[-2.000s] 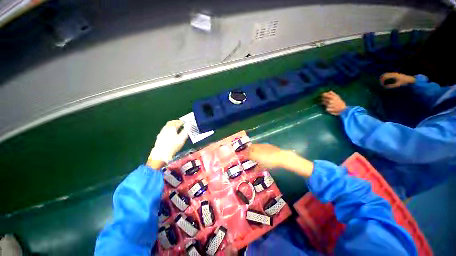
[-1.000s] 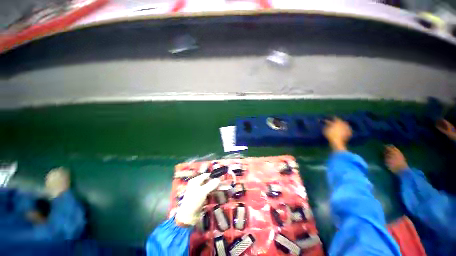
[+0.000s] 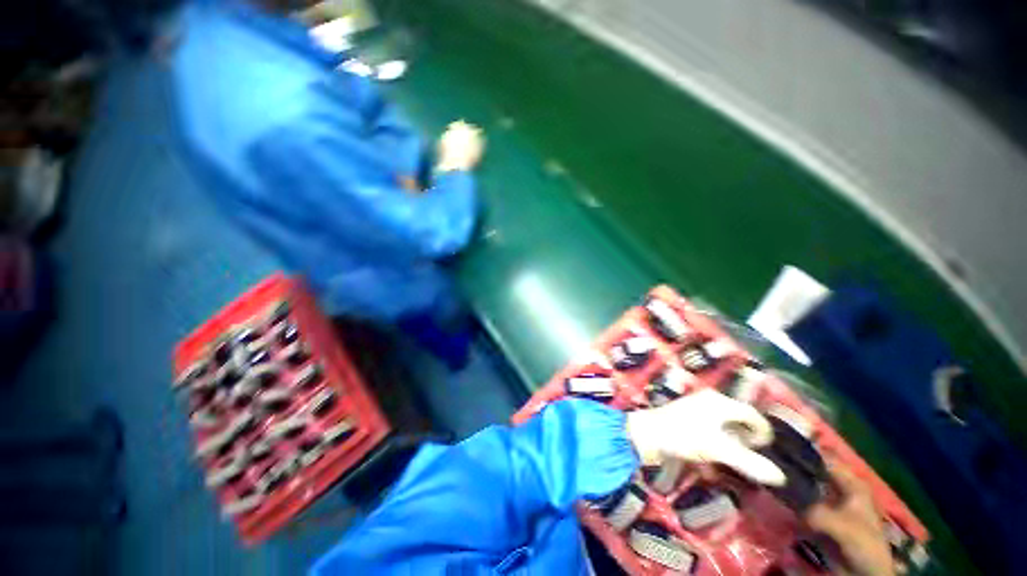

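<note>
A red blister tray (image 3: 898, 503) at lower right holds many watch-like pieces (image 3: 662, 548) with pale speckled bands, under shiny film. My left hand (image 3: 712, 435), in a white glove, is over the tray with its fingers bent beside a dark piece (image 3: 795, 459); I cannot tell if it grips it. My right hand (image 3: 853, 525), bare and blurred, has its fingertips closed around the lower end of that dark piece. Blue holders (image 3: 890, 377) stand in a row beyond the tray, one bearing a dark piece with a pale rim (image 3: 952, 394).
A white paper slip (image 3: 792, 306) lies between tray and holders. The green belt (image 3: 664, 180) runs diagonally along a grey panel. Another worker in a blue smock (image 3: 327, 169) is at upper left, one gloved hand over the belt. Stacked red trays (image 3: 366, 394), the top one filled, stand low at left.
The view has swung left, bringing in the neighbour and stacked trays. My right hand has moved from the holders back over the tray, beside my left hand and the dark piece.
</note>
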